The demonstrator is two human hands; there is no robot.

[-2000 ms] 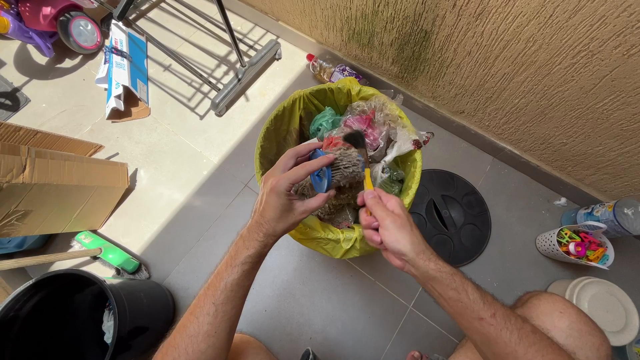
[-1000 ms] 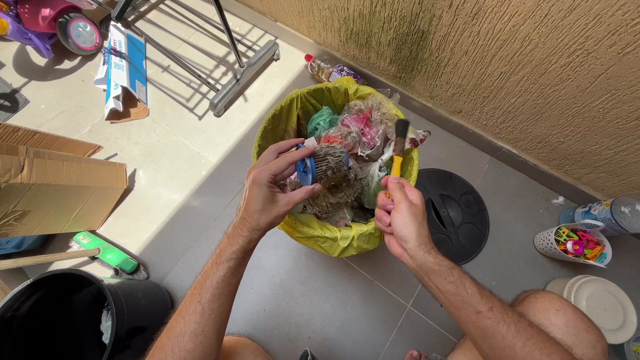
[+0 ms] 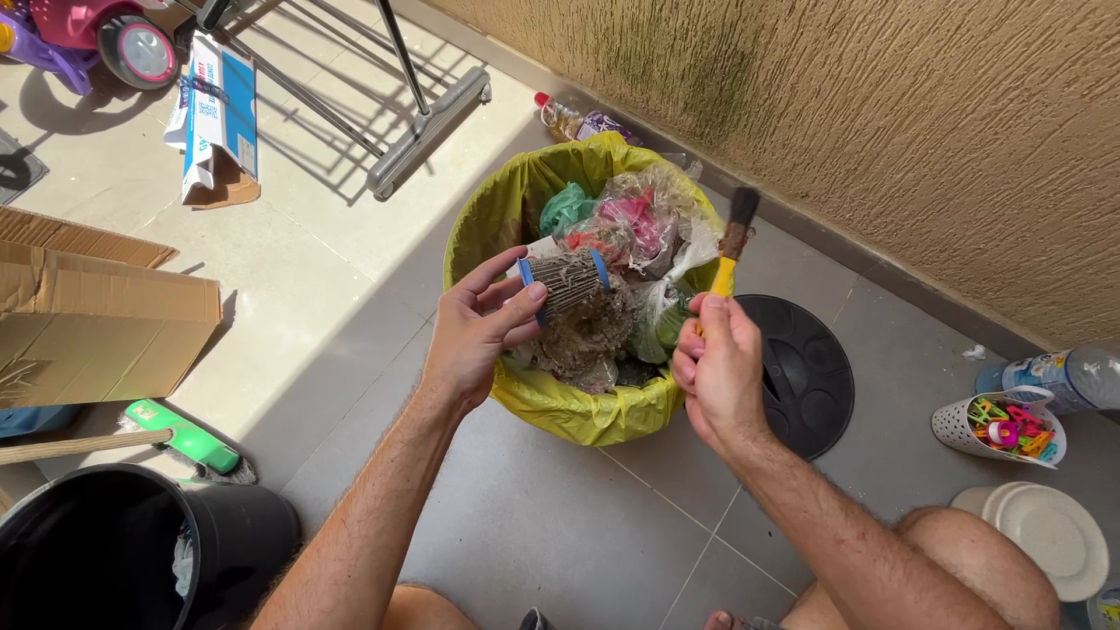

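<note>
My left hand [image 3: 481, 328] holds a pleated cartridge filter [image 3: 569, 278] with blue end rings by its left end. Grey dust and lint cling to the pleats. The filter is tilted over a waste bin with a yellow liner [image 3: 582, 426]. Inside the bin are clumps of grey-brown lint [image 3: 586, 341], a green plastic bag [image 3: 567, 208] and clear bags with pink and red things. At the bin's right edge, my right hand [image 3: 722, 372] grips a small brush [image 3: 735, 241] by its yellow handle. Its dark bristles point up, apart from the filter.
A black round lid [image 3: 801, 376] lies right of the bin, a bottle [image 3: 569, 118] behind it. Further right are a basket of clothespins [image 3: 1006, 429] and a plastic bottle [image 3: 1063, 376]. On the left are cardboard [image 3: 105, 324], a green broom head [image 3: 188, 437], a black bucket [image 3: 236, 542] and a drying rack [image 3: 429, 136].
My right hand has moved the brush away from the filter, to the right. The filter, still in my left hand, has turned so that its pleated side shows more fully.
</note>
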